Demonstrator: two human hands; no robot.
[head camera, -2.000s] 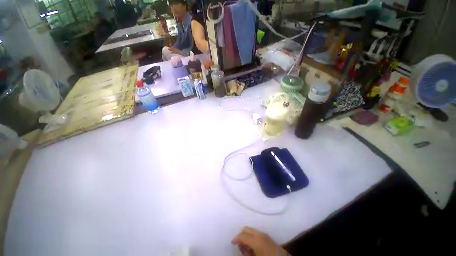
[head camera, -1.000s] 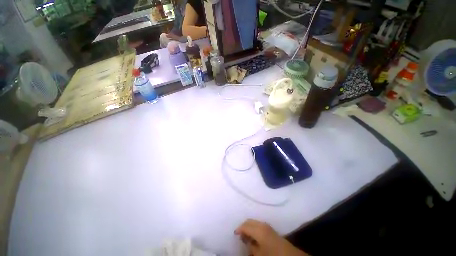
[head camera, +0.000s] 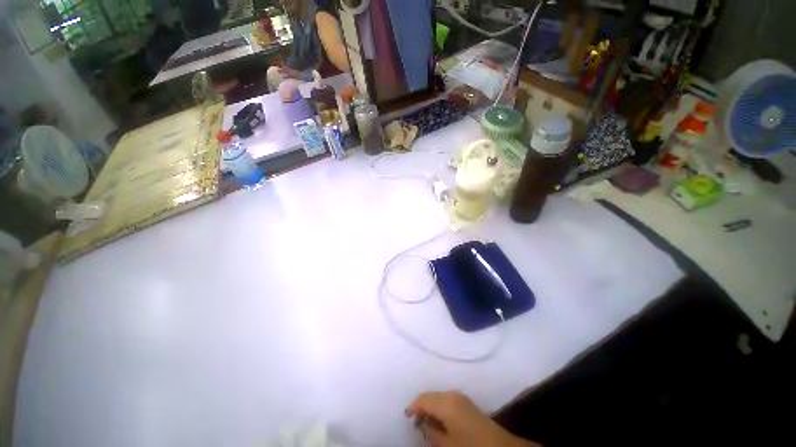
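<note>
My right hand (head camera: 458, 421) rests at the near edge of the white table top (head camera: 218, 323), its fingers curled; whether it holds anything cannot be told. My left hand is not in view. A pale scrap (head camera: 310, 435) shows at the bottom edge, cut off and blurred. A dark blue pad (head camera: 515, 279) lies beyond my right hand, with a black device (head camera: 478, 278) on it. A thin white cable (head camera: 388, 319) loops beside the pad and runs to it.
Behind the pad stand a cream jug-shaped item (head camera: 474, 183), a dark thermos bottle (head camera: 534, 179) and a green-lidded container (head camera: 502, 127). A clear-blue bottle (head camera: 242, 166) stands at the far left edge by a yellowish board (head camera: 148, 175). A fan (head camera: 766, 109) stands right. A person (head camera: 327, 44) sits beyond.
The view has shifted slightly. The pale scrap showed more a second ago and only a little two seconds ago. My right hand stays near the same place.
</note>
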